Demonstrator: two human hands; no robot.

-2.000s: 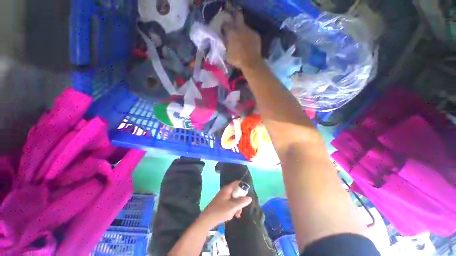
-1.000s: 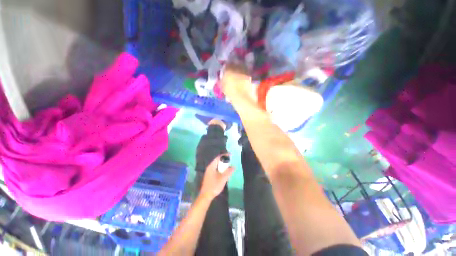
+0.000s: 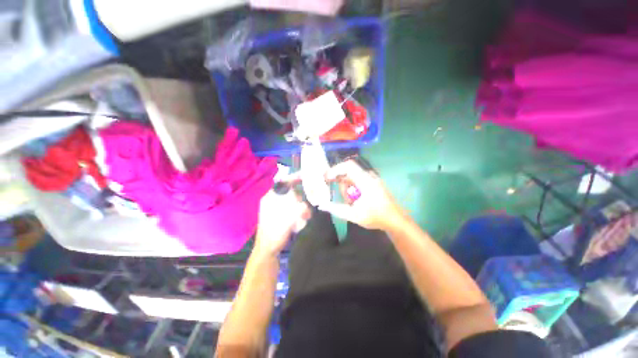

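Note:
A white piece of cloth or tape (image 3: 315, 175) hangs between my two hands, over my lap. A bright white square (image 3: 320, 115) shows just above it; whether they are joined cannot be told. My right hand (image 3: 364, 199) grips the white piece from the right with fingers and thumb, and a small pink bit shows at the fingers. My left hand (image 3: 281, 217) is closed around a small item with a dark end (image 3: 282, 187), its fingers close to the white piece. The hands are blurred.
A blue crate (image 3: 380, 84) of scraps, an orange-red bundle (image 3: 350, 126) and a tape roll (image 3: 259, 70) stands ahead. Magenta pieces (image 3: 210, 203) drape over a pale bin at left. More magenta (image 3: 573, 91) hangs at right. A blue crate (image 3: 521, 280) is at lower right.
My right hand has come back out of the scrap crate with the white piece and now meets my left hand. The view has shifted, so the crate looks smaller and farther off.

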